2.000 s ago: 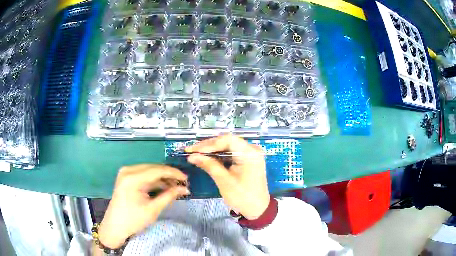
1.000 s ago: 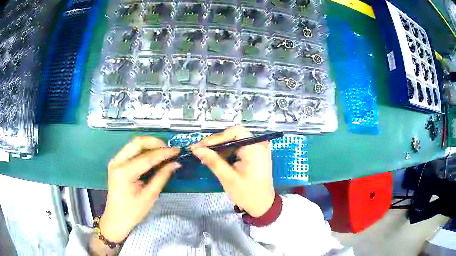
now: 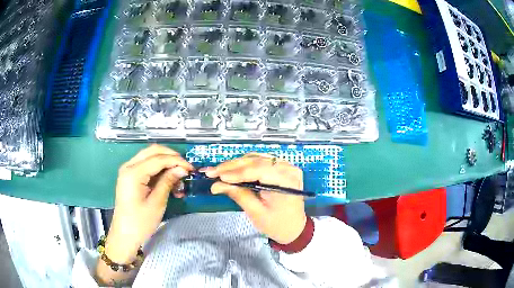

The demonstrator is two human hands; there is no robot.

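My left hand (image 3: 147, 194) pinches a small dark module (image 3: 189, 178) between thumb and fingers, mostly hidden by the fingertips. My right hand (image 3: 260, 194) holds dark, thin tweezers (image 3: 276, 189), with their tip end at the module and their back end pointing right. Both hands meet over the left part of a blue adhesive sheet (image 3: 336, 169) with rows of small pale squares. A clear blister tray (image 3: 236, 135) lies just behind, with greenish and dark parts in its pockets and pale rings in the right-hand ones.
A stack of clear trays (image 3: 21, 112) stands at the left, beside a dark-gridded blue sheet (image 3: 76, 73). A blue film (image 3: 401, 84), a blue box with white insert (image 3: 470, 62) and small loose parts (image 3: 471, 157) lie right. A red stool (image 3: 420, 222) is below the bench.
My hands have come together at the module. The tweezers' back end has swung down from pointing slightly up to slightly down. The tray appears slightly higher in view than two seconds ago.
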